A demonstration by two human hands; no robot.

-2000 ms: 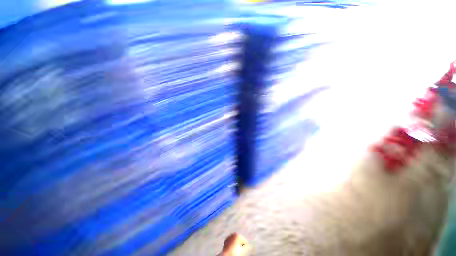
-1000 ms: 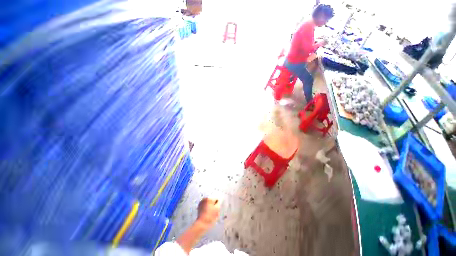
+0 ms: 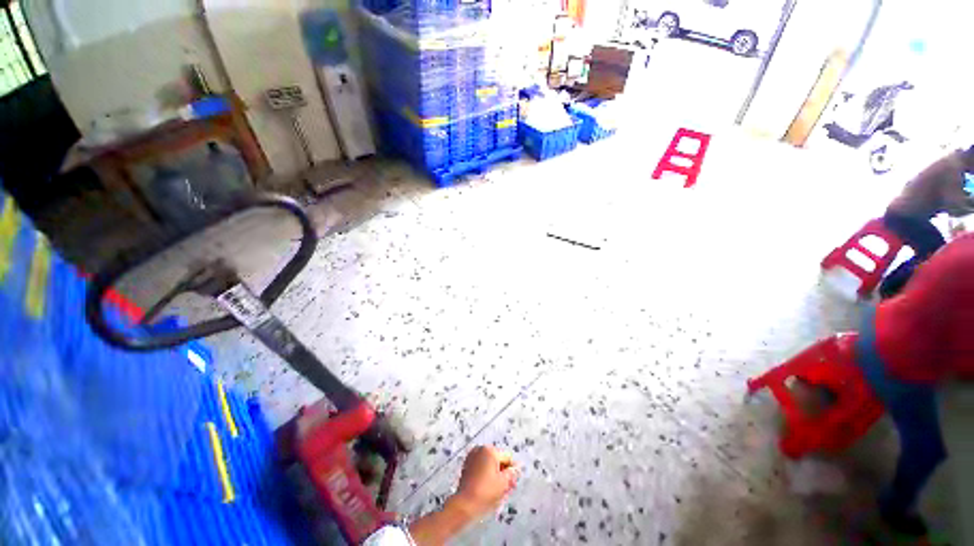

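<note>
My left hand (image 3: 489,478) is at the bottom centre, small and a little blurred, in front of the speckled floor. Its forearm comes up from the lower left out of a light sleeve cuff. The fingers look curled in and I see nothing in them. My right hand is out of the picture. A pallet jack (image 3: 340,469) with a red base and a black loop handle stands to the left of my hand, apart from it.
Film-wrapped blue crates (image 3: 139,427) stand close at left, and more crates (image 3: 454,96) at the back. A table (image 3: 176,144) is back left. Red stools (image 3: 828,395) and a person in a red top (image 3: 935,320) are at right. Another red stool (image 3: 684,158) stands farther off.
The view has swung left and lifted from the crates, aisle and green bench. The pallet jack has come into view; the bench is out of it. My left hand stays low and centre, curled.
</note>
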